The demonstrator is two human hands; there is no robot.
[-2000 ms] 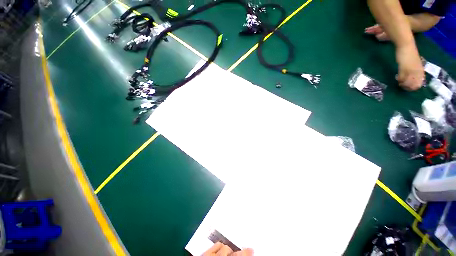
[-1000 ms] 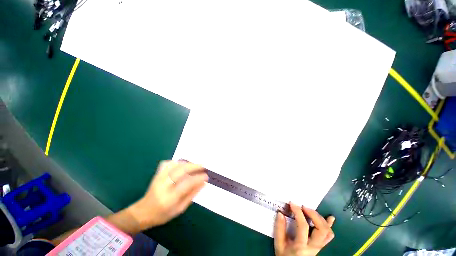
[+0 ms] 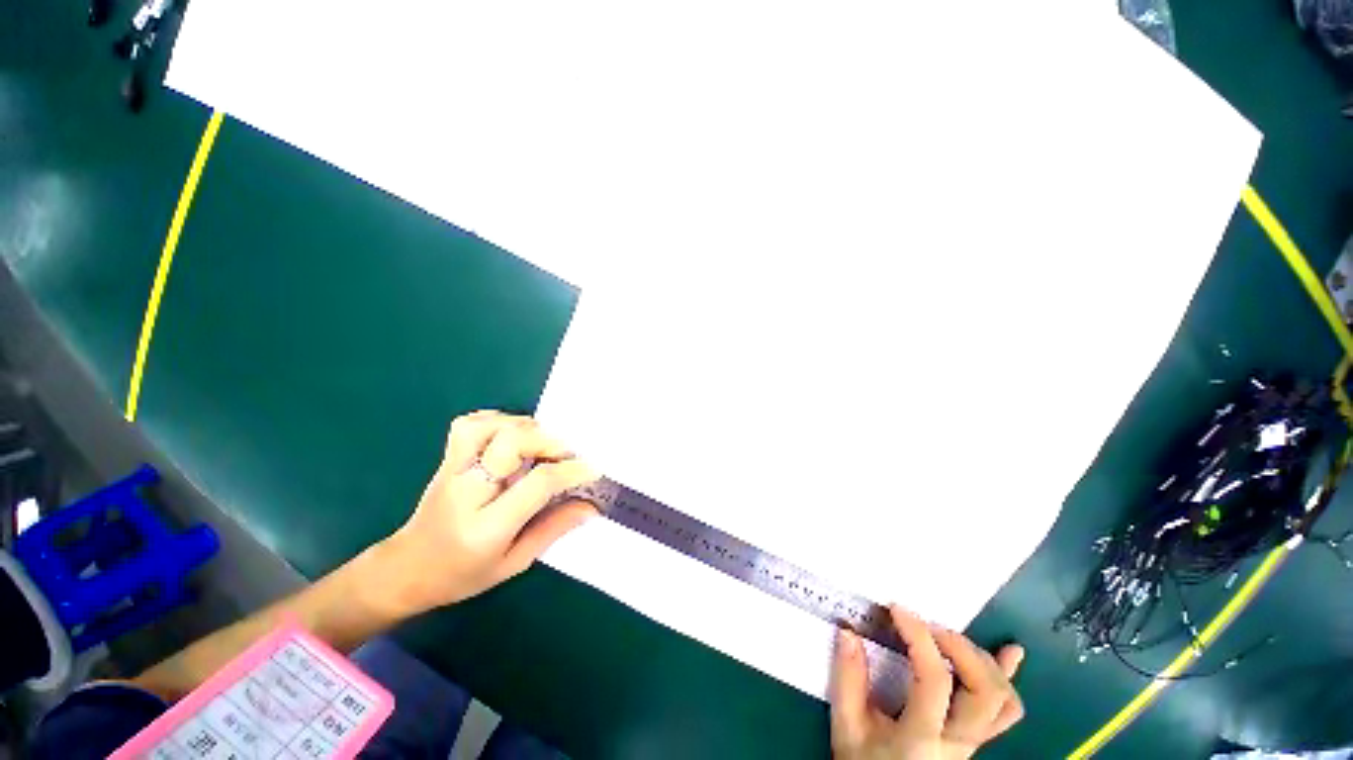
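A steel ruler lies slantwise across the lower part of a large white sheet; the print is washed out by glare. My left hand, with a ring on one finger, grips the ruler's left end between thumb and fingers. My right hand is at the ruler's right end, thumb below it and fingertips on it; its lower part is cut off by the picture's bottom edge. Both hands are bare.
A coiled wire bundle with white tags lies right of the sheet. Harness connector ends show at the upper left, plastic bags at the top right. A pink-framed card hangs by my left sleeve. A blue stool stands beyond the table's left edge.
My left hand has closed on the ruler's left end; a second ago it was blurred there. Earlier only one hand showed at the ruler. The view has moved down and closer over the sheet.
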